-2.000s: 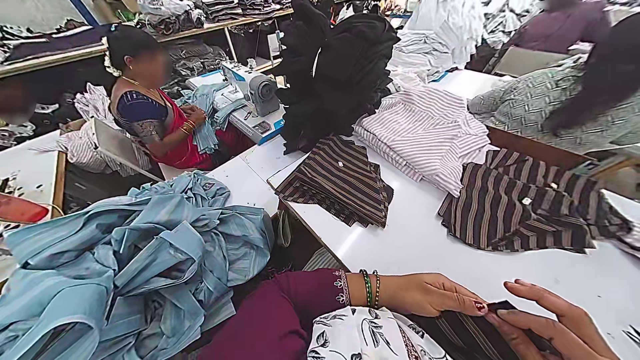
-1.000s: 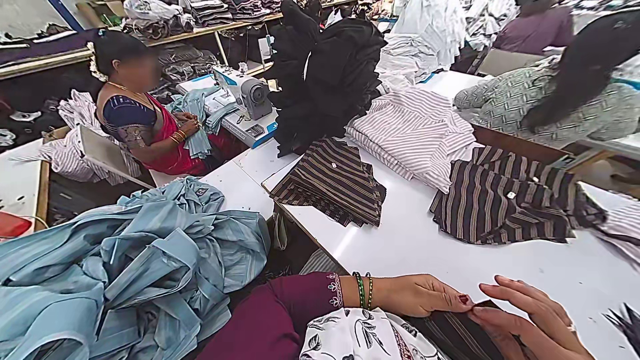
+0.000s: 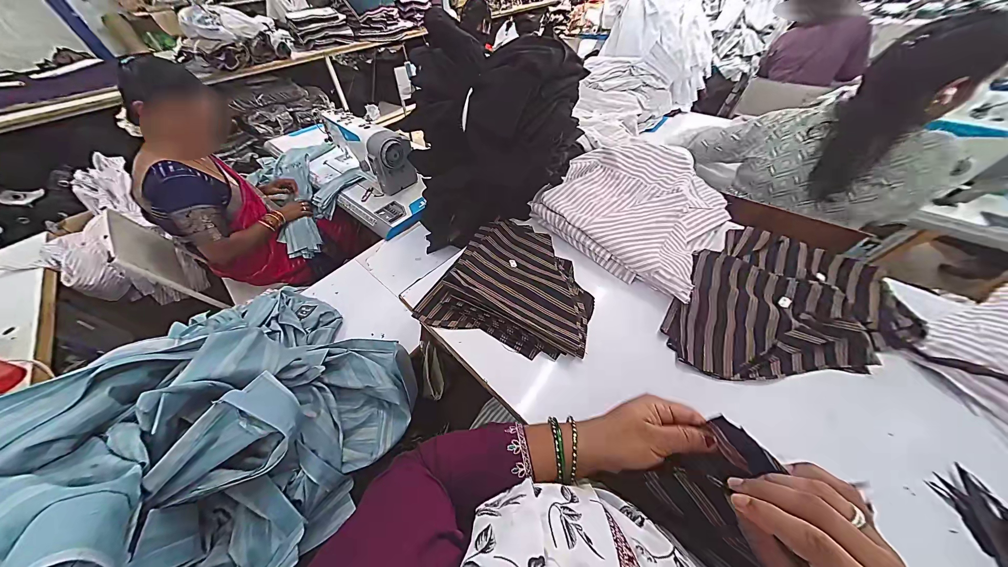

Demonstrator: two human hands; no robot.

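My left hand point(image 3: 646, 437), with green bangles at the wrist, pinches the top edge of a dark striped cloth piece point(image 3: 685, 504) between thumb and fingers. Across from it my right hand point(image 3: 811, 512), with a ring, holds the same cloth near a folded dark strip. The lower part of the cloth is cut off by the frame. On the white table lie a stack of dark striped cut pieces point(image 3: 512, 291) and a second dark striped pile point(image 3: 780, 307), each with a small white tag. Folded white striped fabric point(image 3: 638, 213) rests behind them.
Light blue garments point(image 3: 197, 441) are heaped at the left. A tall black fabric pile point(image 3: 504, 126) stands at the back. One co-worker point(image 3: 228, 189) sits by a sewing machine point(image 3: 378, 157); another point(image 3: 811, 150) sits at the right. Dark strips point(image 3: 976, 504) lie at the right edge.
A folded strip now stands up at the cloth's edge between my hands, and my right hand's fingers have drawn closer together. The co-worker at the right has leaned.
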